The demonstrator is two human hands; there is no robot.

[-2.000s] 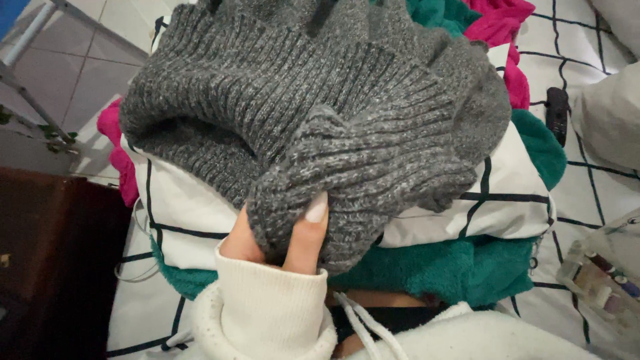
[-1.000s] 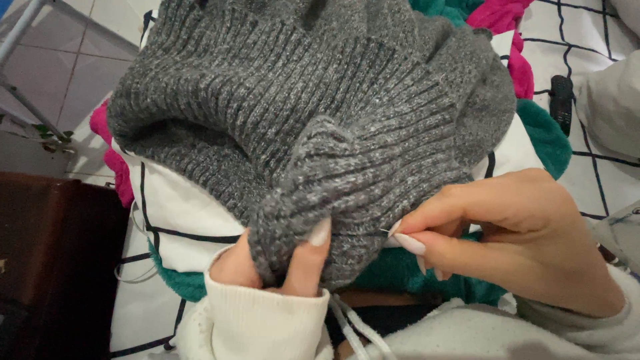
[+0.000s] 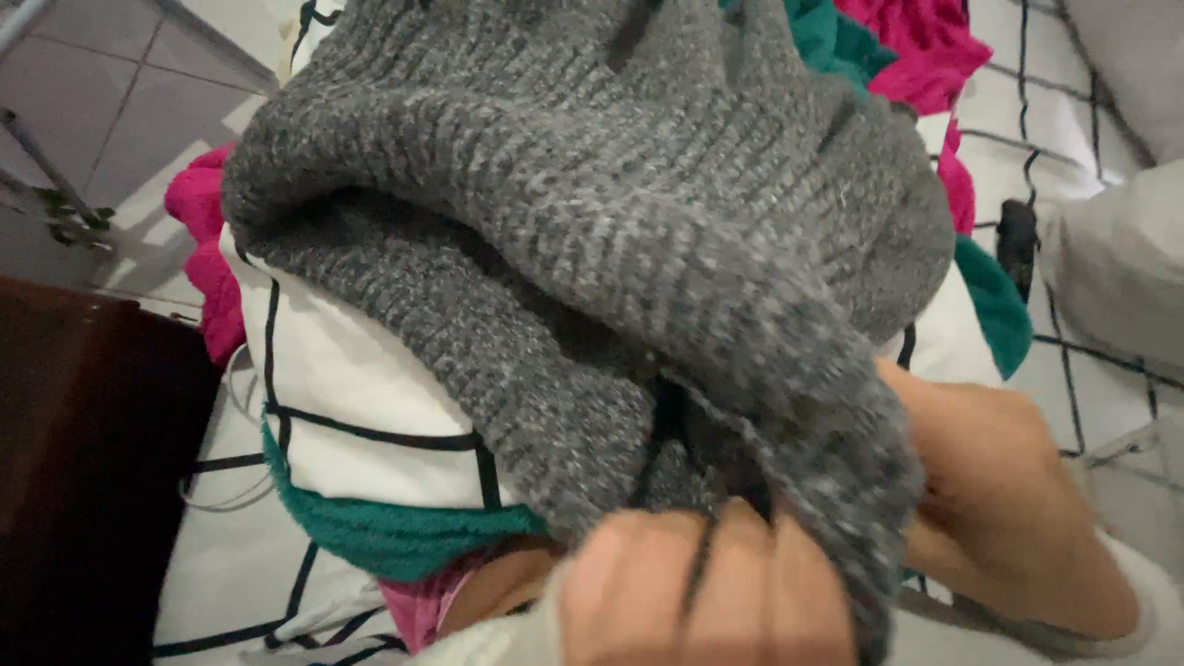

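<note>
A grey ribbed knit garment (image 3: 573, 213) lies in front of me over a white pillow or cloth with black lines (image 3: 370, 388). Its near part forms an open fold, dark inside. My left hand (image 3: 708, 587), blurred at the bottom, has its fingers curled on the near edge of the knit. To the right, my right hand (image 3: 1008, 499) grips the other side of the fold, its fingers hidden behind the wool. Whether a needle is in either hand cannot be seen.
Teal cloth (image 3: 398, 532) and pink cloth (image 3: 213, 259) show around the pile. A dark brown box or furniture piece (image 3: 92, 462) stands at the left. On the lined bedding at right lie a small black object (image 3: 1017, 250) and a pale cushion-like thing (image 3: 1119, 268). A thin white cable (image 3: 227, 504) loops at left.
My right hand, out of view two seconds ago, came in with a thin needle-like thing at its fingertips and now grips the knit. The near fold has been pulled open, and my left hand has moved right.
</note>
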